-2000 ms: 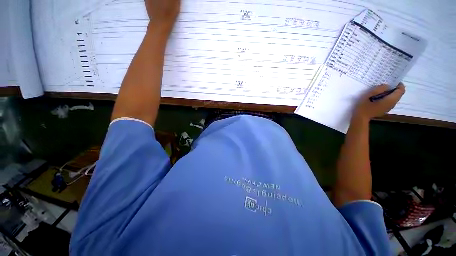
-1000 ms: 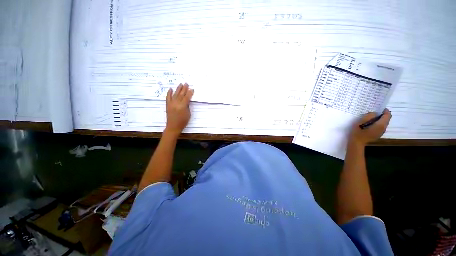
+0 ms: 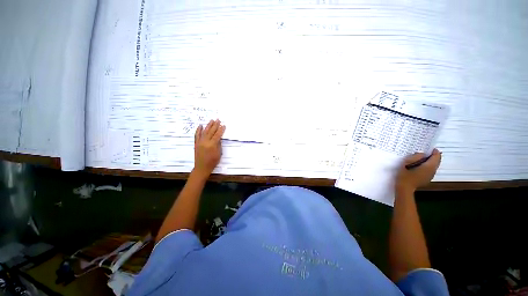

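Note:
A huge white marker paper with long thin printed lines covers the table. My left hand lies flat on it near the front edge, fingers slightly apart, holding nothing. A dark line runs right from beside the fingers. My right hand holds the order sheet by its right side, over the table's front edge. The sheet has a printed grid and a dark header bar; its lower part is mostly blank. A slim black pen is also in my right hand.
A raised paper fold crosses the table at the left, with plain paper beyond it. The brown table edge runs along the front. White scraps and a cardboard box lie below on the dark floor side.
My left hand has come back from the far part of the marker to near the front edge. The view has shifted, so the table and sheet sit lower. My right hand still holds sheet and pen.

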